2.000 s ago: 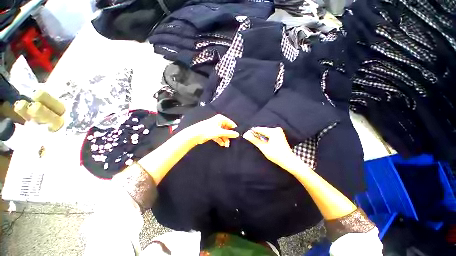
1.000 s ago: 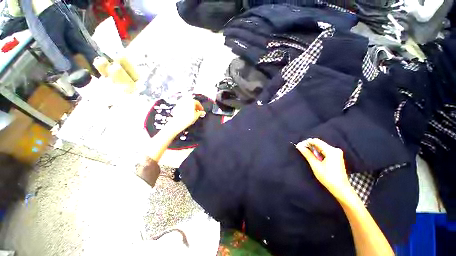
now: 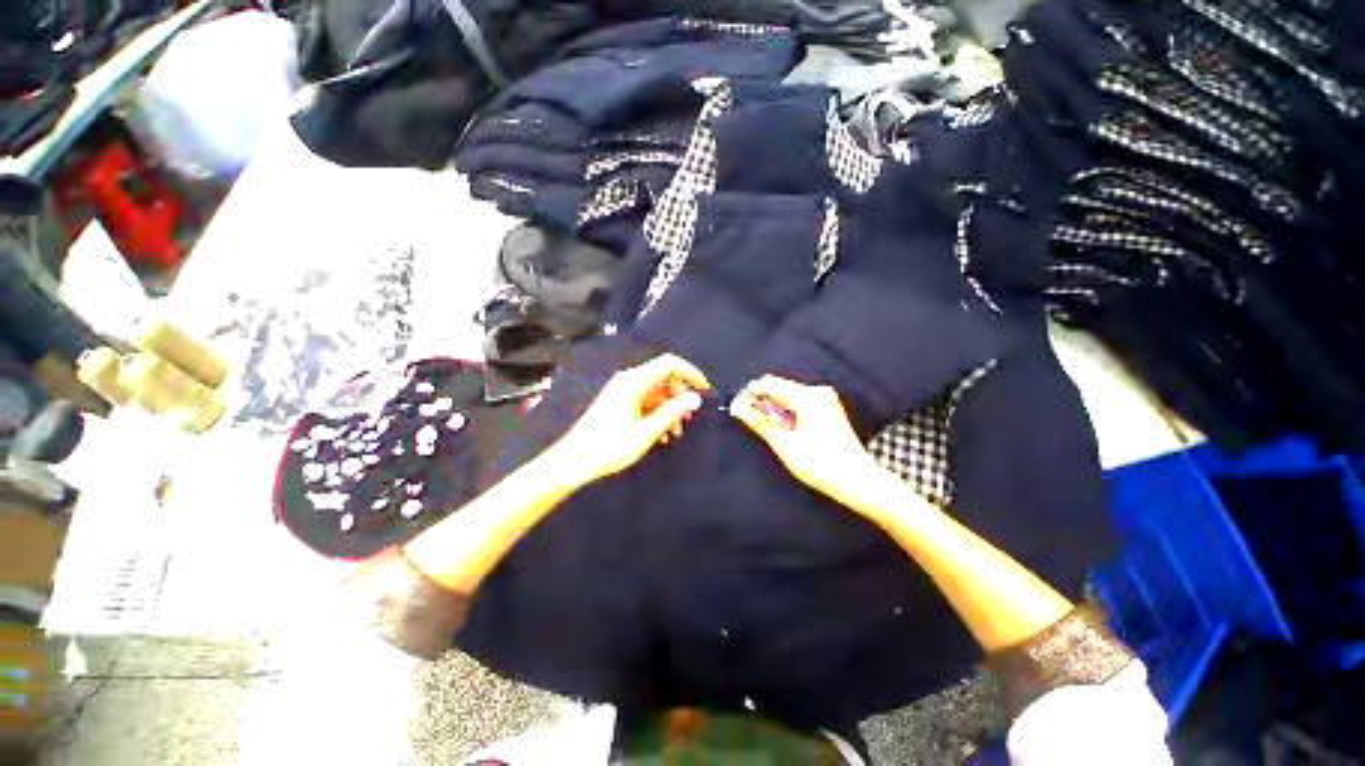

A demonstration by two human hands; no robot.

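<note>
A navy garment [image 3: 719, 554] with black-and-white checked trim [image 3: 916, 454] lies spread in front of me, its near edge towards my lap. My left hand [image 3: 653, 407] is over its middle, thumb and fingertips pinched together at something too small to make out. My right hand [image 3: 791, 425] is just beside it, fingertips pinched close to the left ones, with a small dark and reddish tool in the palm. A tiny pale spot shows between the hands. A black pad [image 3: 322, 516] with a red rim, scattered with pale pieces, lies to the left.
A clear speckled bag [image 3: 337, 307] and a grey-black cloth bundle [image 3: 547, 285] lie near the pad. Beige thread cones [image 3: 172, 374] stand at the far left. Stacked navy garments [image 3: 1183, 255] are behind right. A blue crate [image 3: 1198, 554] is at the right.
My left hand has come from over the pad back to the garment, beside my right hand. The view has swung back to the right hand side.
</note>
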